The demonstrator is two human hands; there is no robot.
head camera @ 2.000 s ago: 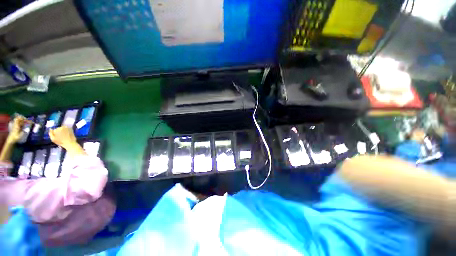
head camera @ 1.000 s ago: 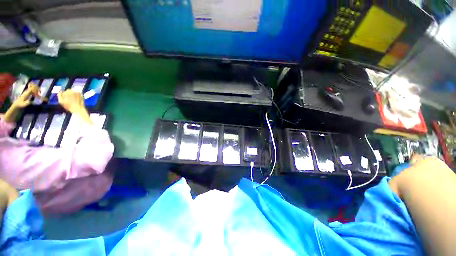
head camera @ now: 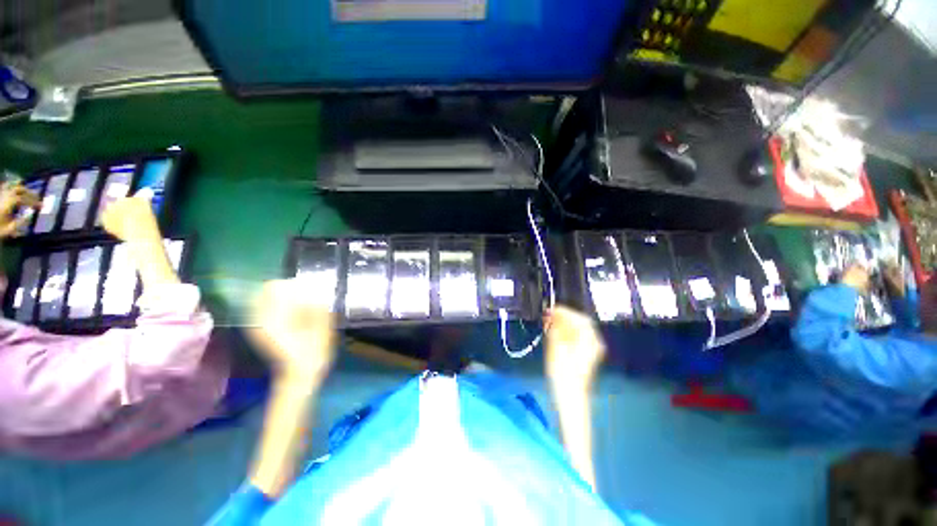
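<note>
A black phone tray (head camera: 401,323) lies at the bench's front edge with several black phones (head camera: 457,275) side by side, glare on their screens. The rightmost phone (head camera: 500,271) has a small white label and a white cable (head camera: 545,252) at its lower end. My left hand (head camera: 294,327) is blurred over the tray's left end, covering the lower part of the leftmost phone. My right hand (head camera: 572,339) is at the tray's right end, fingertips by the cable loop. I cannot tell whether either hand holds anything.
A second phone tray (head camera: 642,317) with a white cable lies right. Behind are black computer cases (head camera: 421,210), a mouse (head camera: 673,154), a monitor (head camera: 411,51) and a red bin (head camera: 786,190). A neighbour in pink (head camera: 123,360) works left; a blue sleeve (head camera: 853,329) is right.
Both my hands have come into view and reached forward to the front edge of the near tray. The camera view has shifted. The neighbours' hands and arms have moved slightly.
</note>
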